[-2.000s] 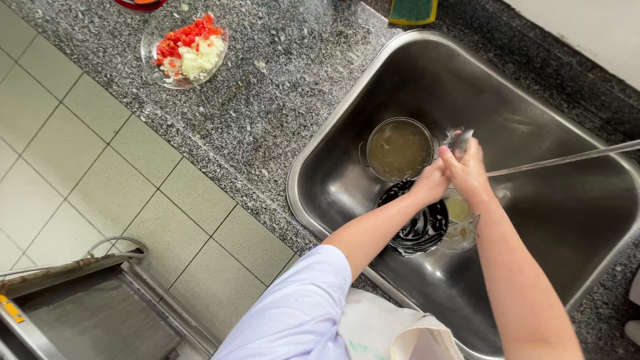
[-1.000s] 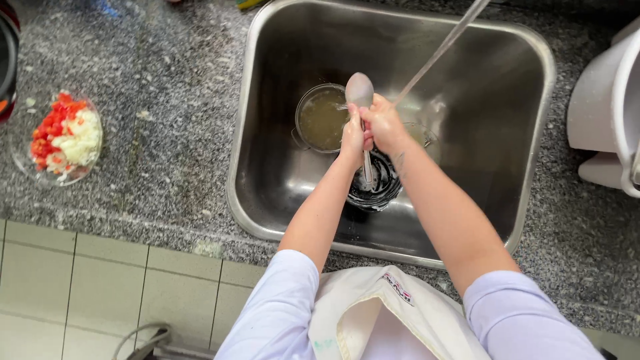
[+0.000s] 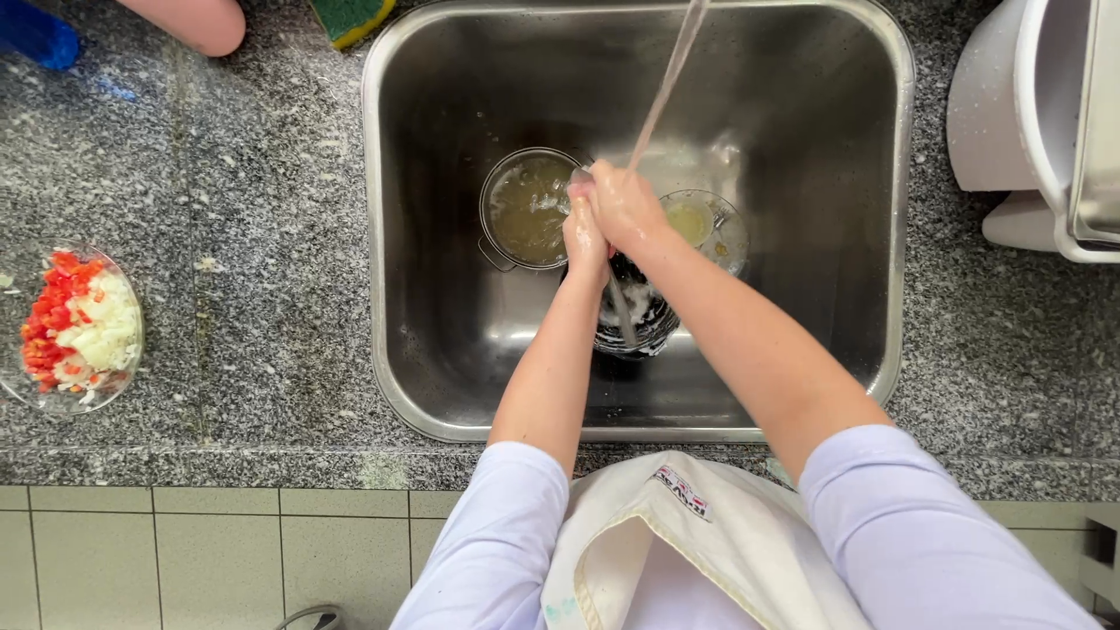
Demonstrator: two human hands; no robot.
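Over a stainless steel sink, my left hand and my right hand are pressed together around a metal spoon. Its bowl end is mostly hidden by my fingers, while the handle slants down over a black container with white suds. A stream of water falls at my right hand. Left of my hands stands a metal pot full of cloudy water. A clear glass dish with yellowish liquid lies to the right, partly behind my right forearm.
On the granite counter, a glass plate holds chopped red and white food at the left. A green and yellow sponge, a pink object and a blue object lie farther back. White plastic containers stand right of the sink.
The view has turned and shifted. The spoon's bowl, plain to see above my hands one second ago, is now mostly covered by them. My hands have stayed together over the sink.
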